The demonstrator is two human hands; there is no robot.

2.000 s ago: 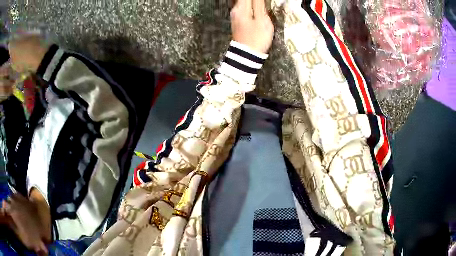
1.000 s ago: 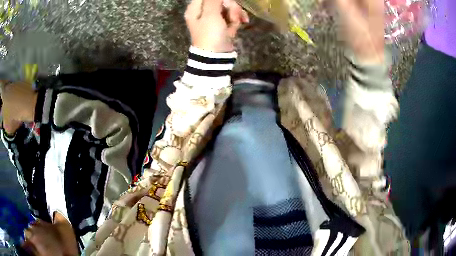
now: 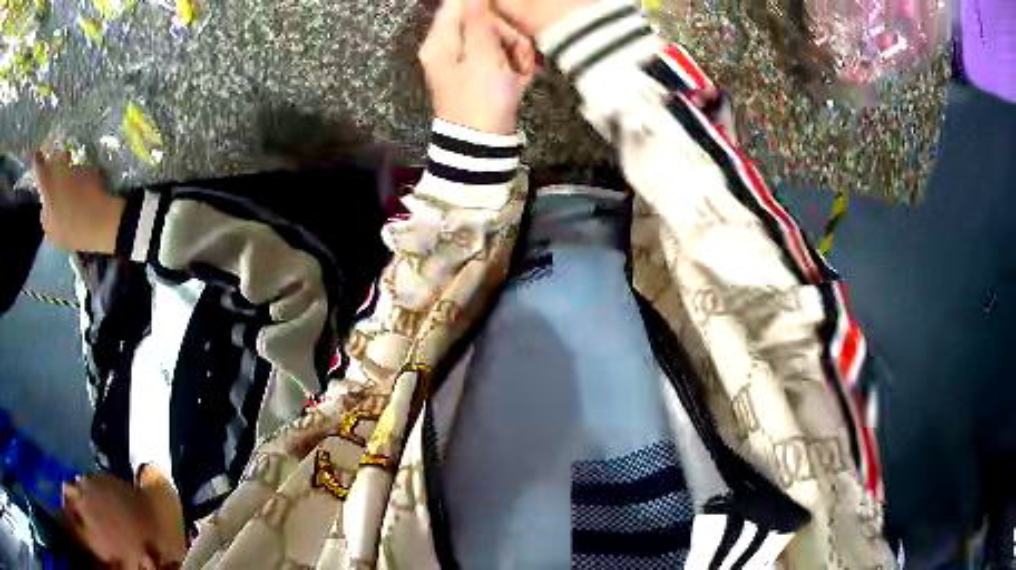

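Note:
My left hand (image 3: 477, 61) is over the speckled table (image 3: 323, 78) at the top middle, its fingers bent and partly cut off by the frame's top edge. My right hand (image 3: 533, 16) meets it from the right, mostly cut off by the top edge. The fingers of both hands are close together or touching. Whether they hold anything cannot be told. A small yellow bit shows at the top edge, right of my right cuff. A clear bag of pink pieces (image 3: 875, 39) lies at the table's upper right.
Clear bags with yellow pieces (image 3: 45, 45) lie at the upper left. A neighbour's hand (image 3: 78, 206) is at the table edge on the left, beside a yellow piece (image 3: 142, 134). Another hand (image 3: 123, 518) shows lower left. A purple object (image 3: 989, 50) stands at the upper right.
My right hand has moved left from near the pink bag to meet my left hand, which stays about where it was. The yellow item beside my left hand no longer shows there.

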